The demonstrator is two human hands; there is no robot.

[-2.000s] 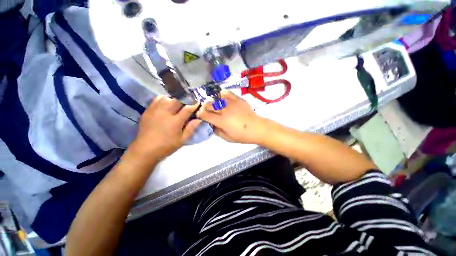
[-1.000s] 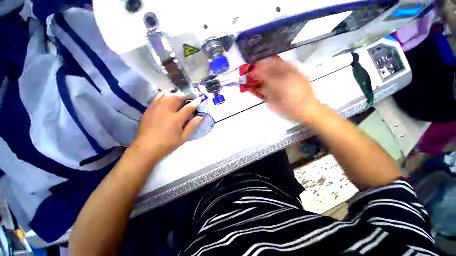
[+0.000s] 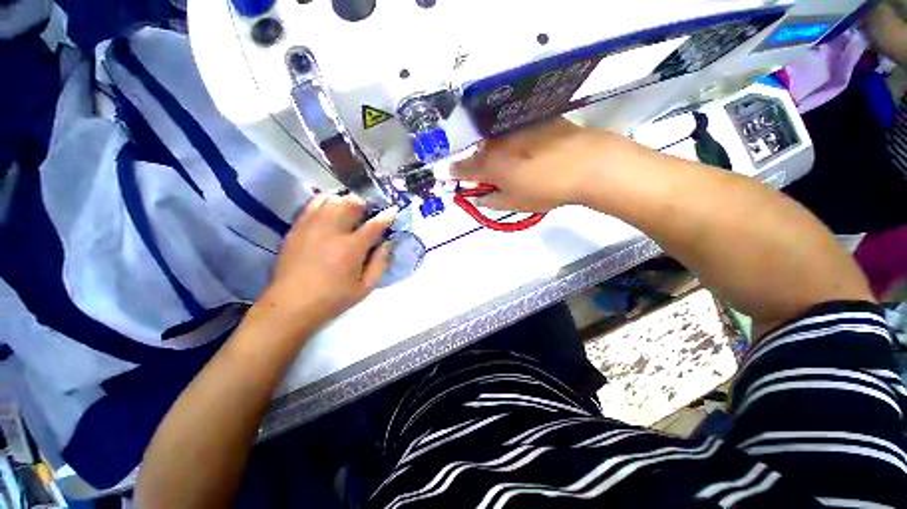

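My left hand (image 3: 333,249) holds the edge of the navy and light grey-blue garment panel (image 3: 214,149) close to the presser foot (image 3: 393,191), fingertips partly hidden by the machine. My right hand (image 3: 527,169) is under the machine head, over the red-handled scissors (image 3: 507,225). One red loop shows below the hand; the blades and its fingertips are mostly hidden, so its grip cannot be told. A rounded grey-blue patch (image 3: 403,260) shows beside my left thumb. A thin dark thread (image 3: 453,240) runs right from it across the bed.
The white sewing machine head (image 3: 259,80) with its blue knob (image 3: 431,144) overhangs both hands. A dark green tassel (image 3: 710,142) lies at the bed's right end. The ruler-marked table edge (image 3: 477,330) runs in front. Part of another person's hand (image 3: 887,30) shows at the upper right.
My right hand left the needle area, went right to the scissors, then came back left under the machine head. The scissors shifted left and nearer. My left hand stayed in place. The thread became visible.
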